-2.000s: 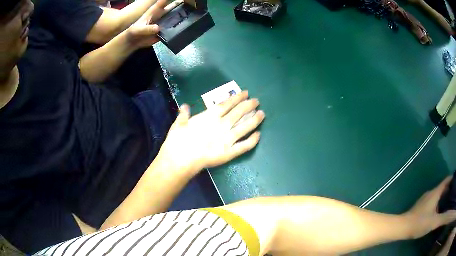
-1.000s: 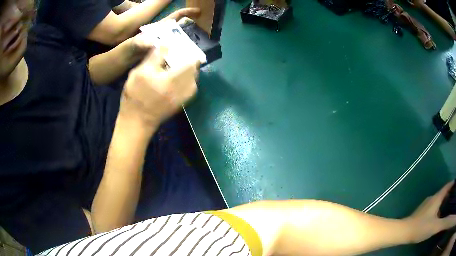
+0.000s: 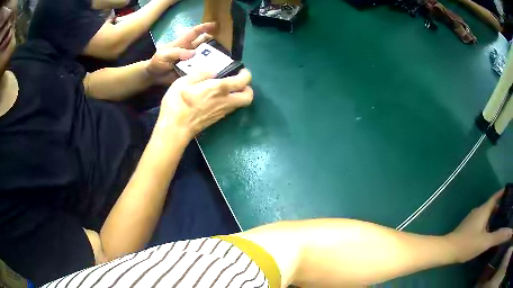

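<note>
My left hand (image 3: 484, 228) is at the right edge, at the end of my bare forearm and striped sleeve. Its fingers and thumb are closed around a black object (image 3: 499, 211), which is cut off by the frame edge, so its shape cannot be told. A small part of my right hand (image 3: 498, 277) shows in the bottom right corner, close below the black object. Its fingers are mostly cut off, and its grip cannot be told.
At left a person in a black shirt holds an open black box (image 3: 229, 70) with a white printed slip (image 3: 203, 61) over it. Another open black box (image 3: 277, 13) stands on the green bench (image 3: 337, 124). Cream frame legs (image 3: 497, 107), a white cord and a brown bundle (image 3: 454, 23) are at right.
The neighbour's hand has lifted the white slip from the bench and brought it over the open box. My left hand keeps its grip on the black object. The view has shifted slightly.
</note>
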